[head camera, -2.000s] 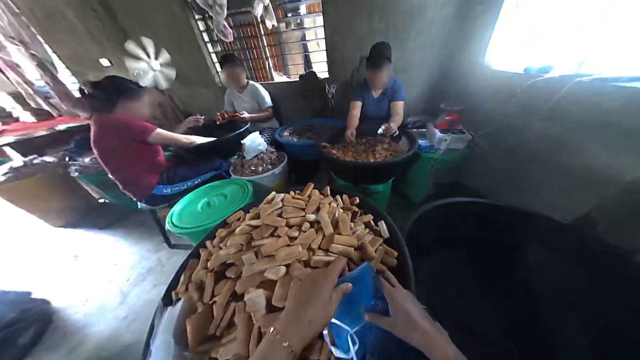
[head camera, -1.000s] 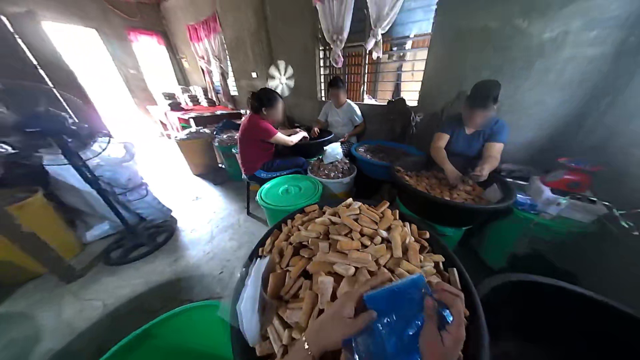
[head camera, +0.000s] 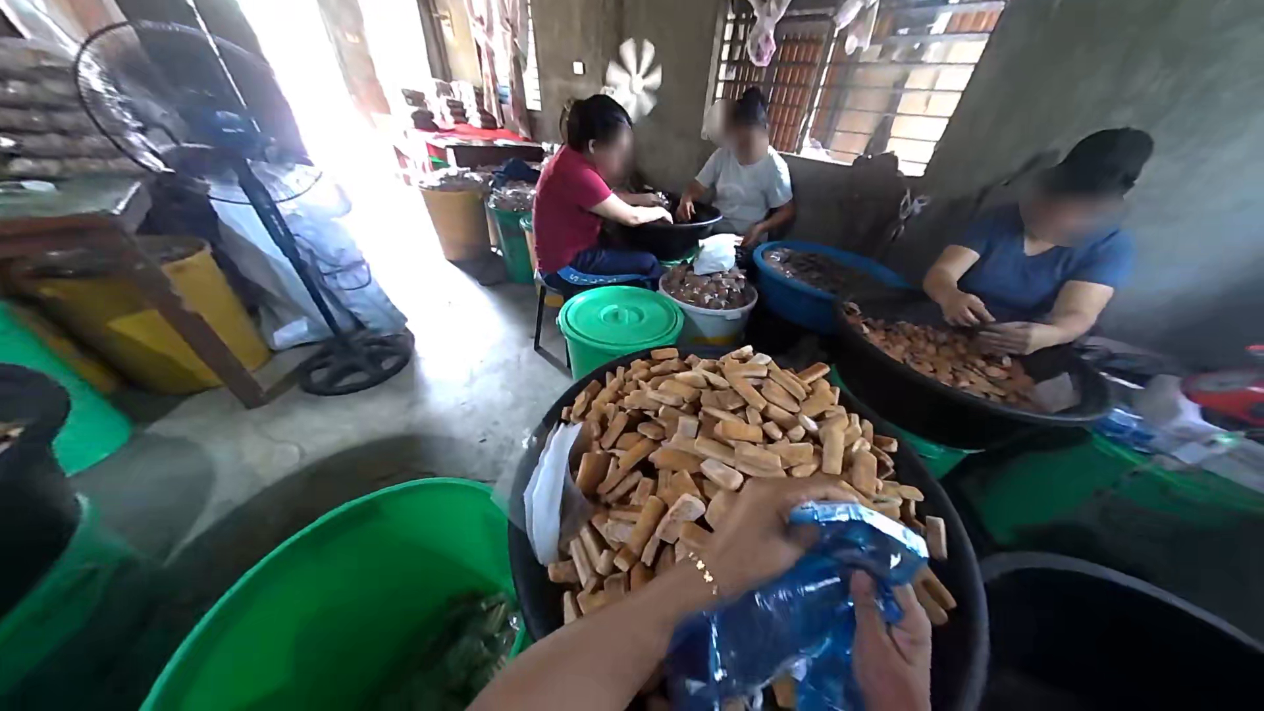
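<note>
A wide black basin (head camera: 973, 592) in front of me holds a heap of brown, oblong biscuit-like pieces (head camera: 731, 425). Over its near right part, my left hand (head camera: 780, 533), with a gold bracelet at the wrist, grips the top of a blue plastic bag (head camera: 790, 622). My right hand (head camera: 889, 642) holds the same bag from the right, its thumb against the plastic. Whether anything is inside the bag I cannot tell. White translucent plastic (head camera: 550, 494) lies at the basin's left edge.
A green tub (head camera: 326, 573) stands left of the basin, a lidded green bucket (head camera: 620, 318) behind it. Another black container (head camera: 1116, 632) is at right. A person in blue (head camera: 1037, 257) works at a black basin (head camera: 938, 395); two others sit further back. A pedestal fan (head camera: 286, 237) stands left.
The view has swung left, showing more of the green tub. The blue bag, lower and between my hands two seconds ago, is now raised and more spread out in both hands.
</note>
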